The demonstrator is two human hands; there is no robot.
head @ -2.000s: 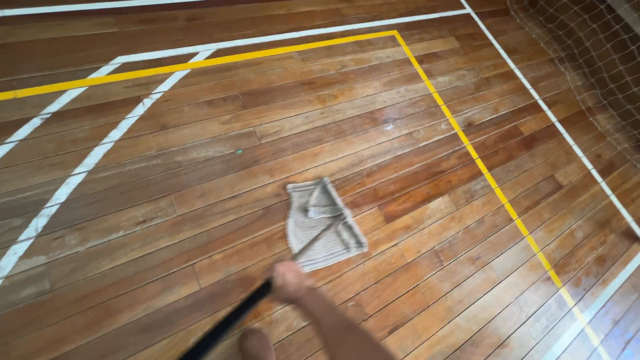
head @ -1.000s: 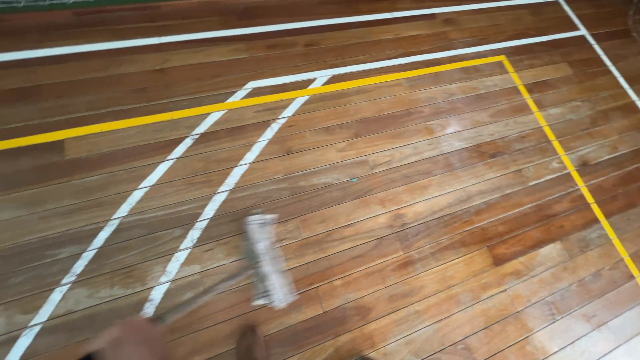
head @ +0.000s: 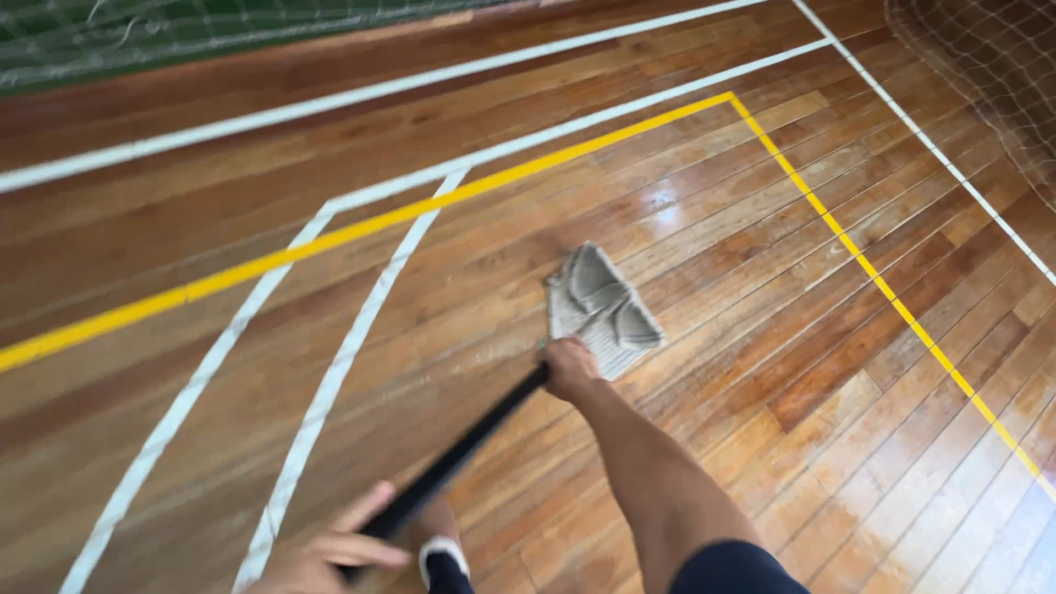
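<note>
A long black pole (head: 462, 454) runs up from the bottom of the view to a grey ribbed cloth (head: 606, 309), which lies folded around the pole's far end on the wooden floor. My right hand (head: 571, 371) is closed around the pole just short of the cloth as seen from above. Near the pole's upper end, at the bottom left, my left hand (head: 338, 549) is wrapped loosely on it, with some fingers extended. The crossbar or head under the cloth is hidden.
The plank floor bears white lines (head: 363, 326) and a yellow line (head: 858, 252). Netting (head: 990, 74) hangs at the upper right, and more netting (head: 165, 33) stands before a green surface at the upper left. My foot (head: 444, 557) is at the bottom.
The cloth has swung from the left part of the floor, where it was blurred a second ago, to the right, and now lies spread out. My left hand has come into view on the pole.
</note>
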